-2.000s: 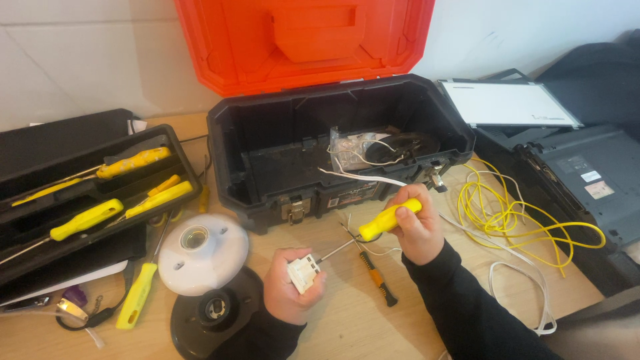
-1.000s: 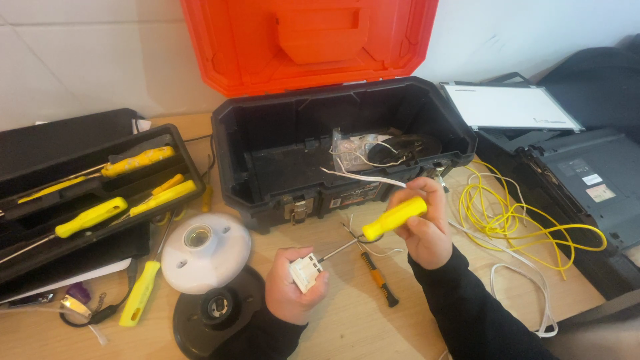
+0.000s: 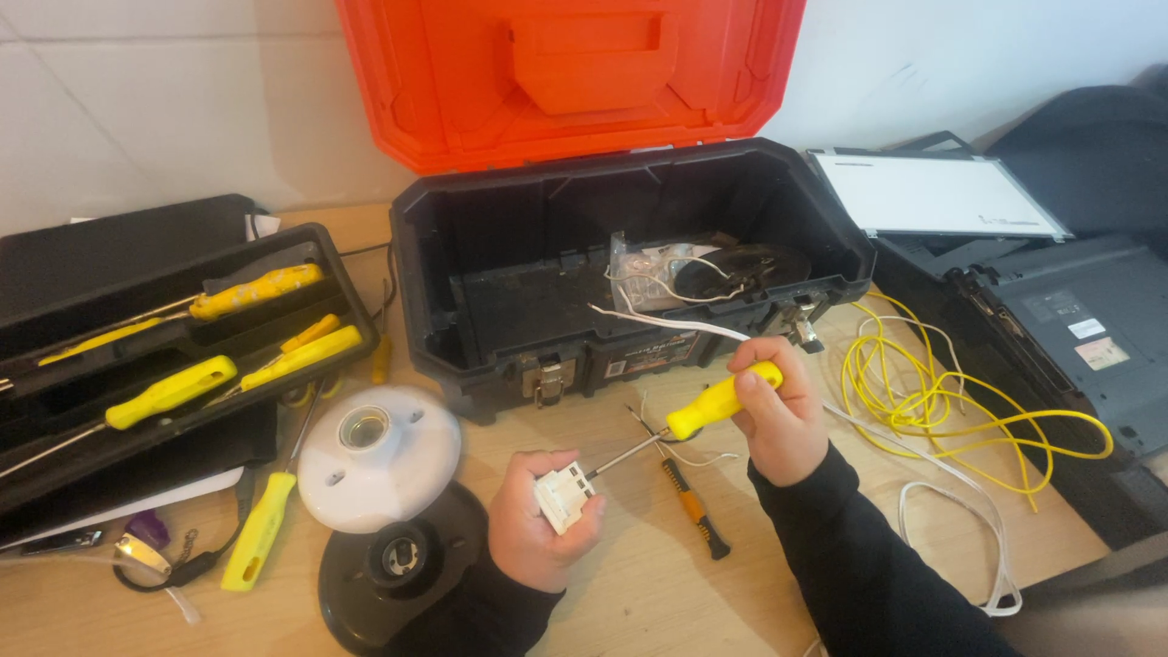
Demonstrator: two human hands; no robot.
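My left hand [image 3: 545, 522] grips a small white electrical module [image 3: 564, 495] with dark terminal openings. A screwdriver with a yellow handle [image 3: 725, 400] is held in my right hand [image 3: 778, 412]; its metal tip meets the module's upper right edge. White cable [image 3: 671, 324] passes behind my right hand, one stripped end lying over the toolbox's front edge. Left of my left hand, a white lamp holder [image 3: 379, 458] partly overlaps a dark brown one [image 3: 401, 570]. On the wooden table between my hands and the toolbox lies a small orange and black screwdriver [image 3: 695, 509] beside thin wires.
A black toolbox [image 3: 493, 360] with a raised orange lid [image 3: 584, 82] stands behind my hands. A black tray [image 3: 338, 274] of yellow-handled screwdrivers is at left, another yellow screwdriver [image 3: 260, 534] below it. Coiled yellow wire [image 3: 899, 401] and an opened laptop body [image 3: 1086, 319] are at right.
My right hand's fingers have shifted around the yellow screwdriver handle. The screwdriver remains at the white module, and my left hand has stayed in about the same place.
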